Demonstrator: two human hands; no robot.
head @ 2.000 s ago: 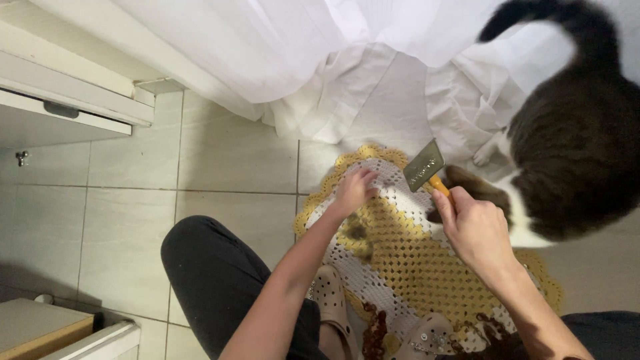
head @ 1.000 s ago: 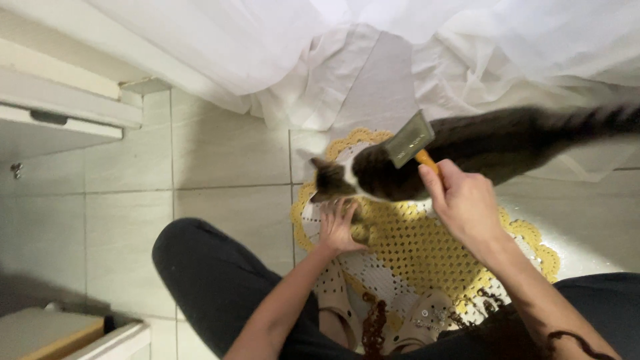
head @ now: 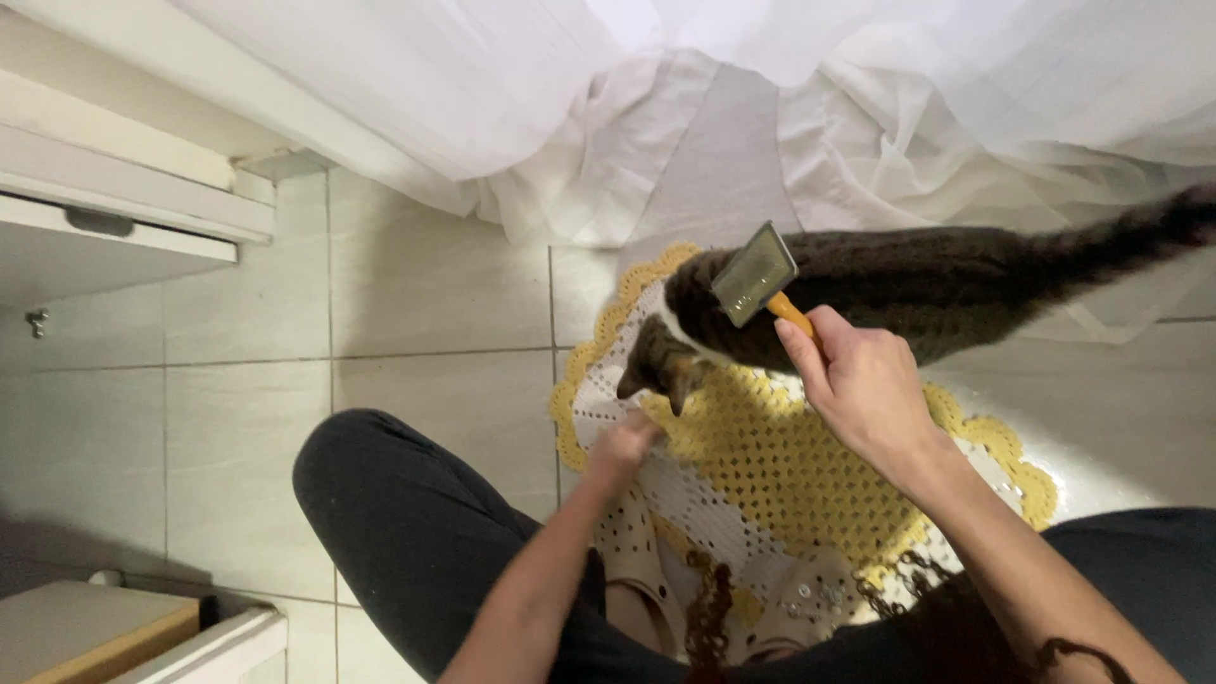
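A dark tabby cat with a white collar patch (head: pixel 883 285) stands across the far part of a yellow and white crocheted rug (head: pixel 807 465), head lowered to the left and tail to the right. My right hand (head: pixel 869 380) grips the orange handle of a pet slicker brush (head: pixel 757 275), whose flat metal head shows over the cat's shoulders; whether it touches the fur cannot be told. My left hand (head: pixel 627 442), blurred, is low over the rug just below the cat's head. Its fingers are not clear, nor whether they hold anything.
A sheer white curtain (head: pixel 608 142) spreads onto the tiled floor (head: pixel 437 418) beyond the cat. My feet in beige clogs (head: pixel 632 541) rest on the rug's near side, between my bent legs. White furniture (head: pixel 114 223) lines the left, with an open drawer (head: pixel 218 655) at lower left.
The cat, at the right two seconds ago, has come left across the rug and its head is now lower. My left hand, spread by its face one second ago, is now blurred below the head.
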